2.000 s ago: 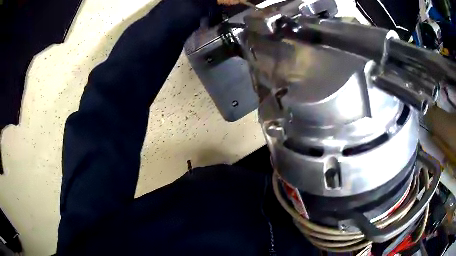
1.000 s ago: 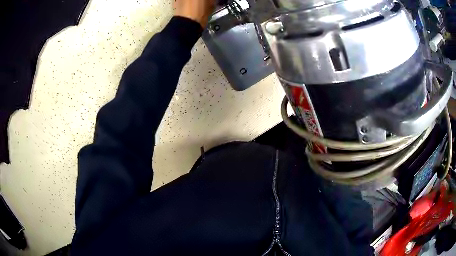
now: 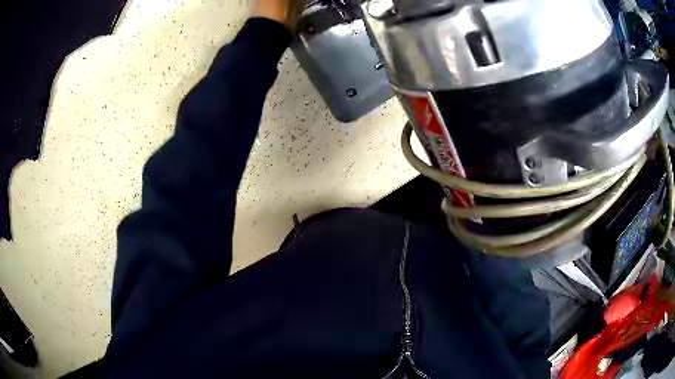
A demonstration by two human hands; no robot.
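Observation:
The cutting machine (image 3: 511, 96) fills the upper right, with a silver upper body, a black lower part and a red-and-white label. A beige power cable (image 3: 533, 200) is looped around its motor. Its grey base plate (image 3: 344, 66) sits over the cream table left of the motor. My left hand (image 3: 275, 9) is cut off by the top edge, beside the base plate; only a bit near the wrist shows, and its fingers are hidden. My right hand is not in view. The blade cannot be seen.
Black fabric (image 3: 55, 44) with a jagged edge lies on the speckled cream table (image 3: 89, 185) at the upper left. A dark object (image 3: 16, 337) is at the lower left edge. Red material (image 3: 622, 326) and other clutter are at the lower right.
Over two seconds, the machine has shifted up in view, hiding its top parts. Since one second ago, machine and base plate have shifted slightly up and left. My left forearm has shifted little.

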